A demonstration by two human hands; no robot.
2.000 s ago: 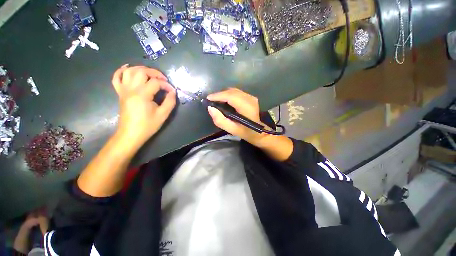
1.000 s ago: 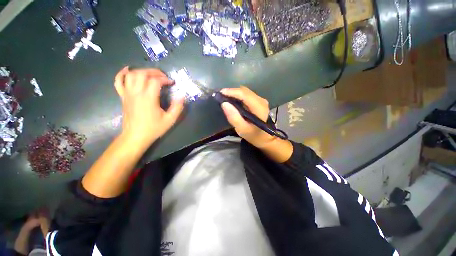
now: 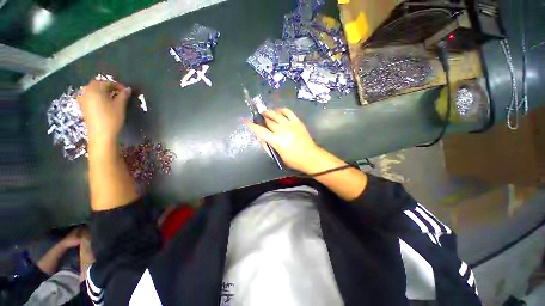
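My left hand [image 3: 104,113] is over the right edge of the heap of white parts [image 3: 66,128], thumb and fingertips nearly together; I cannot tell whether they pinch a part. My right hand [image 3: 290,140] holds the black soldering iron [image 3: 260,115] with its thin tip pointing up and away from me. A small whitish piece [image 3: 258,103] shows beside the iron. A bright speckled patch [image 3: 241,141] lies left of my right fingers; glare hides whether it is a board. The pile of small dark red components [image 3: 147,160] lies right of my left wrist.
Beyond lie a heap of blue-and-silver circuit boards [image 3: 308,57], a smaller board cluster [image 3: 197,46] and white strips [image 3: 196,76]. At right are a brown scrap tray [image 3: 394,75], a round tip cleaner [image 3: 463,101], a dark unit with red light and black cables. Another person's arm [image 3: 57,254] shows lower left.
My left hand has left the bright board and moved left to the white parts. My right hand still holds the iron, its tip now pointing away. The view has shifted left and farther out.
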